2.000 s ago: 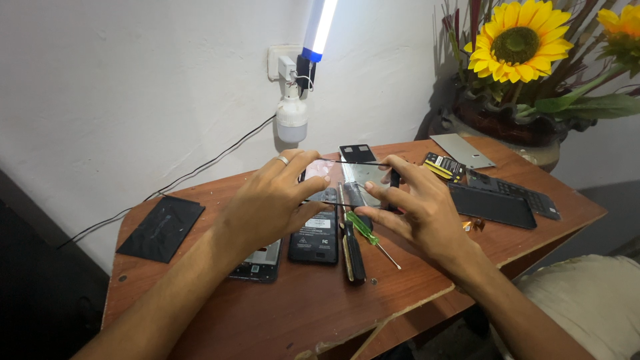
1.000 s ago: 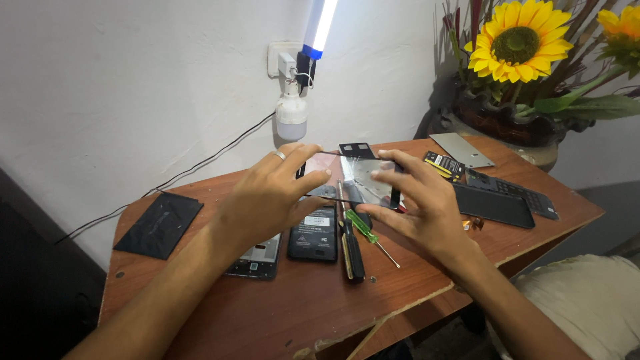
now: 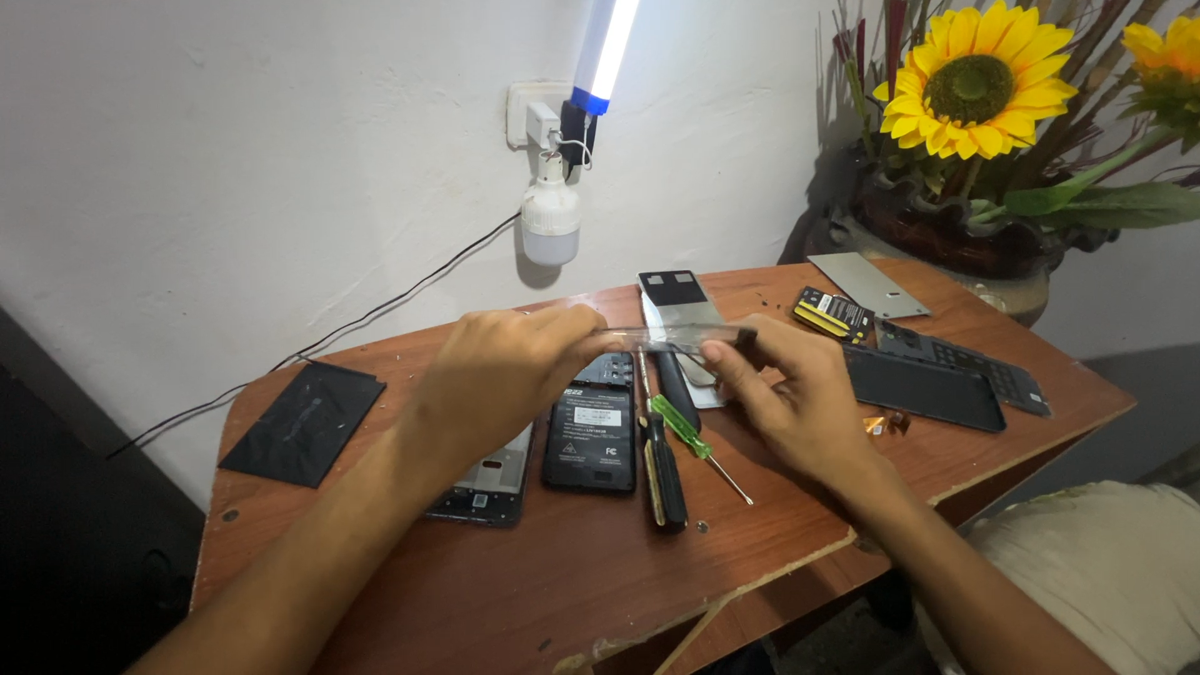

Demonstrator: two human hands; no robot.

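Between my left hand [image 3: 525, 361] and my right hand [image 3: 797, 389], a thin transparent panel with dark ends [image 3: 670, 337] is held by its two ends, tilted nearly edge-on above the table. Beneath it lie a black phone body with a battery [image 3: 591, 441], a screwdriver with a black handle [image 3: 664, 469], a screwdriver with a green handle [image 3: 684, 427] and a knife with a dark handle [image 3: 675, 384]. A phone frame [image 3: 487, 487] lies partly under my left forearm. A silvery panel with a black end [image 3: 677, 291] lies behind the held one.
A dark flat sheet [image 3: 305, 427] lies at the table's left. Toward the right are a yellow-and-black battery [image 3: 832, 314], a grey plate [image 3: 872, 284], a black phone cover [image 3: 928, 389] and a dark perforated panel [image 3: 1003, 370]. A flower vase [image 3: 966, 234] stands behind the table's right side.
The transparent panel has tilted from facing me broadly to nearly edge-on. Both hands have turned with it and still hold its ends.
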